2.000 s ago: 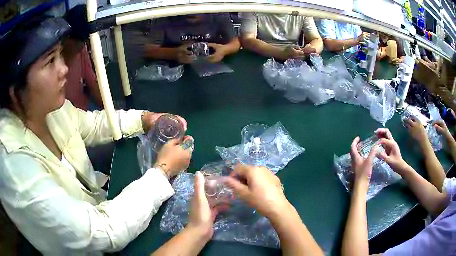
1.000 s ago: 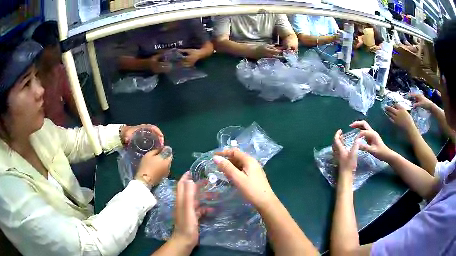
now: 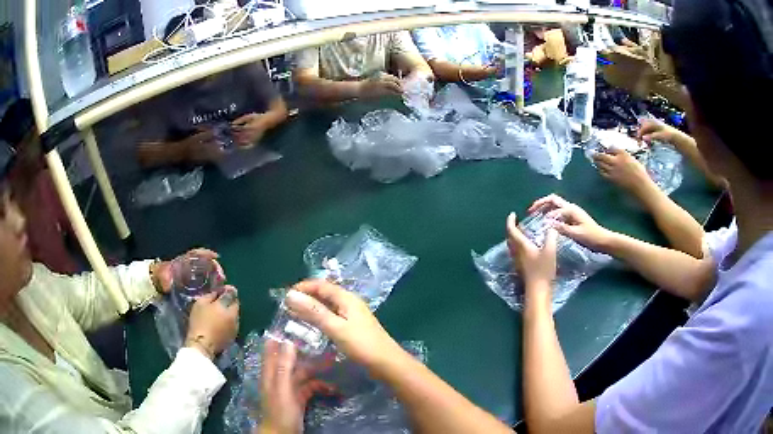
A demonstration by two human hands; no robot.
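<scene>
My right hand (image 3: 335, 318) holds a clear plastic cup (image 3: 292, 326) by its upper side, with a white centre piece (image 3: 298, 331) showing in it. My left hand (image 3: 284, 386) is upright and blurred just below the cup; whether it touches the cup I cannot tell. Crinkled clear poly bags (image 3: 360, 398) lie on the green table under my hands. Beyond them another clear bag (image 3: 377, 263) lies beside a second clear cup (image 3: 326, 250) with a small white piece.
A person at left holds a clear cup (image 3: 195, 273). A person at right handles a clear part over a bag (image 3: 500, 275). A pile of bags (image 3: 398, 144) lies on the far table (image 3: 254, 212). A pale shelf tube (image 3: 212, 72) crosses above; other people sit behind.
The view has swung right, so the table's things sit further left. The cup between my hands has tilted, and its white piece now faces me more. The right-hand neighbour's head has come into view.
</scene>
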